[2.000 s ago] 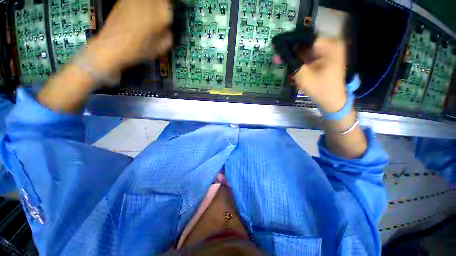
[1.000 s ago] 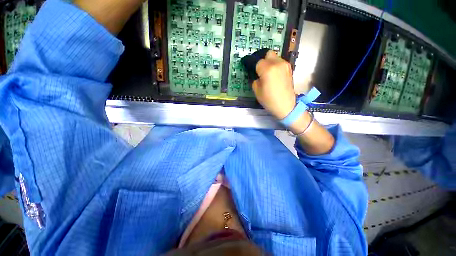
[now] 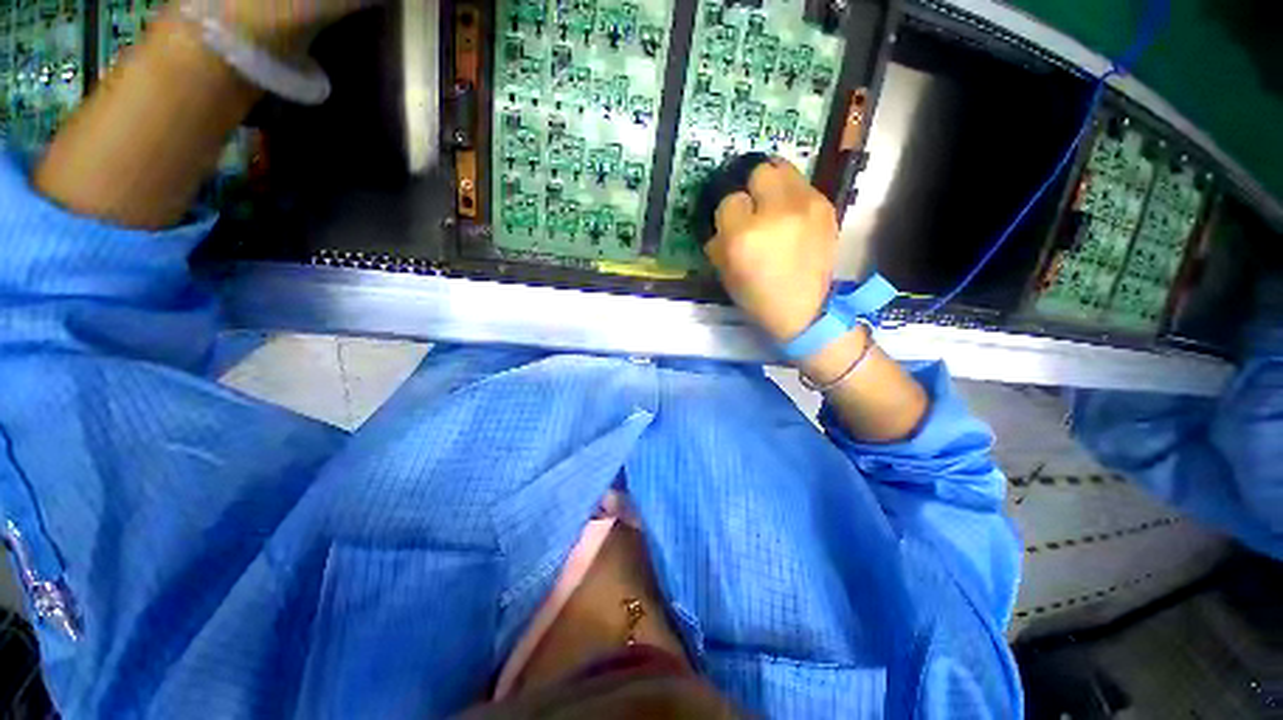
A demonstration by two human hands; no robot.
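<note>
Two pale green circuit board panels lie side by side, a left panel (image 3: 577, 127) and a right panel (image 3: 760, 71), in a black carrier frame (image 3: 673, 134) with orange-brown side clips (image 3: 467, 113). My right hand (image 3: 774, 239), with black finger covers and a blue wrist strap, is over the lower part of the right panel. Its fingers are bent down and their tips are hidden; I cannot tell if they hold anything. My left hand (image 3: 289, 17) is cut off by the top edge, with a pale bangle at its wrist. Its fingers are out of the picture.
A silver-white rail (image 3: 563, 315) runs along the near edge. Other boards lie at the far left (image 3: 40, 85) and right (image 3: 1119, 211). A thin blue cord (image 3: 1034, 197) crosses a dark gap. Another person's blue sleeve (image 3: 1182, 436) is at the right edge.
My right hand has moved from the carrier's right side onto the right panel. My left hand has moved up, left the picture, and partly come back at the top left.
</note>
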